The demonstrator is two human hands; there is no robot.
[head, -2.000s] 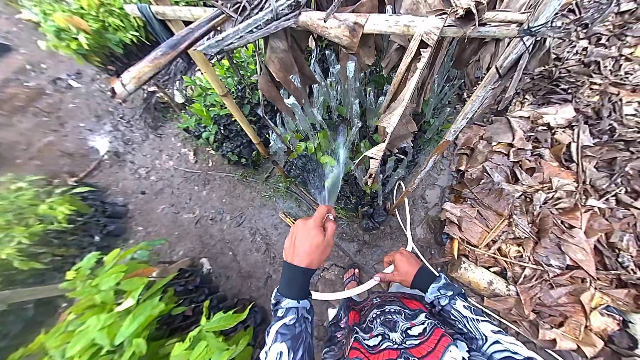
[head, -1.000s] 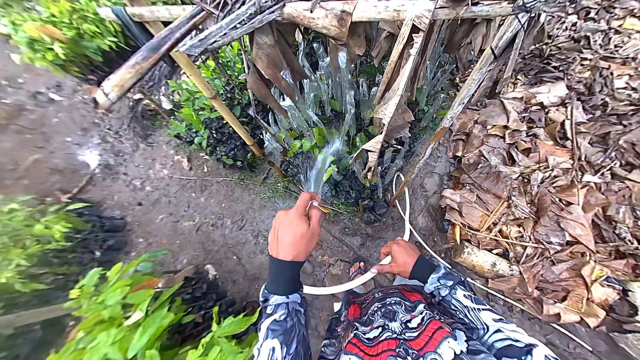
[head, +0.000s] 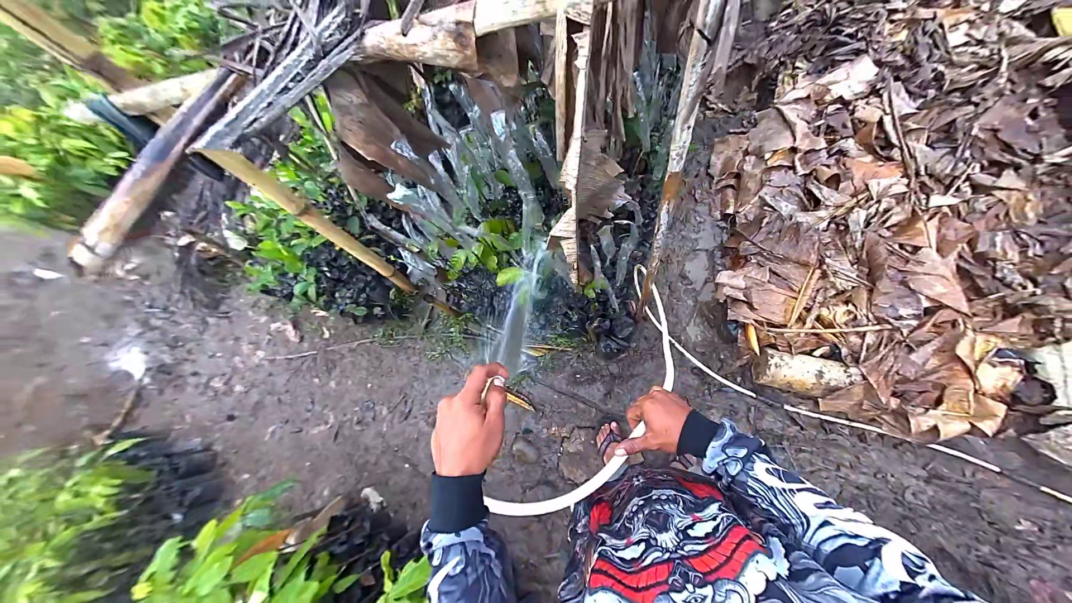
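Note:
My left hand point(head: 471, 423) is closed around the outlet end of a white hose, thumb at the tip, and a fan of water point(head: 517, 314) sprays forward from it. The water lands on green seedlings point(head: 494, 243) in dark bags under the pole frame. Lower right of the spray, my right hand point(head: 657, 423) grips the white hose point(head: 548, 504) farther along. Between the two hands the hose sags in a curve in front of my patterned shirt. Beyond my right hand it runs up to a loop beside a slanted pole. My left fingers hide the hose tip.
A frame of bamboo and wooden poles point(head: 419, 42) with hanging dry leaves crosses the top. Dry brown leaves point(head: 879, 218) cover the ground at right. Leafy plants point(head: 218, 548) stand at lower left, others at upper left. Wet dirt point(head: 335, 402) lies between, with a sandaled foot point(head: 609, 437) on it.
The view has shifted slightly. Both hands keep their hold on the hose, and the water still falls among the seedlings beneath the frame.

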